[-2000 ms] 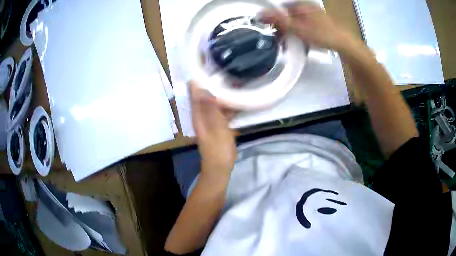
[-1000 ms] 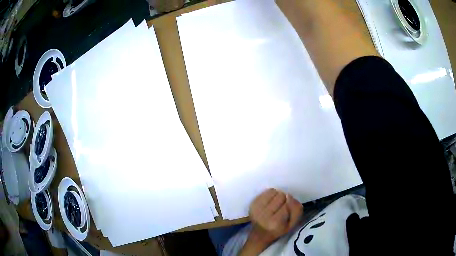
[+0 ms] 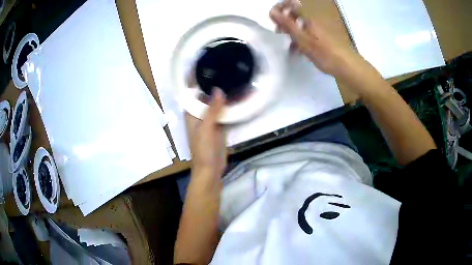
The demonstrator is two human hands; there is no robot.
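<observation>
A round white base housing [image 3: 269,77] with a glossy black centre disc [image 3: 225,64] is held over the middle stack of glossy white sheets [image 3: 305,90]. Its image is slightly blurred. My left hand [image 3: 207,127] grips the near edge of the housing, with the thumb over the ring near the black centre. My right hand [image 3: 305,36] is off the housing's right side, fingers bent and fingertips close together. Whether a small piece is between those fingertips cannot be told.
A larger stack of white sheets [image 3: 93,114] lies at left, another [image 3: 393,36] at right. Several white rings with dark centres [image 3: 46,180] stand at far left. An open carton [image 3: 116,217] with white pieces is at lower left. A green crate [image 3: 447,124] is at right.
A second ago my left hand was a fist at the sheets' near edge and my right arm reached far forward. Now my left hand holds a housing, and the housing on the right stack is gone.
</observation>
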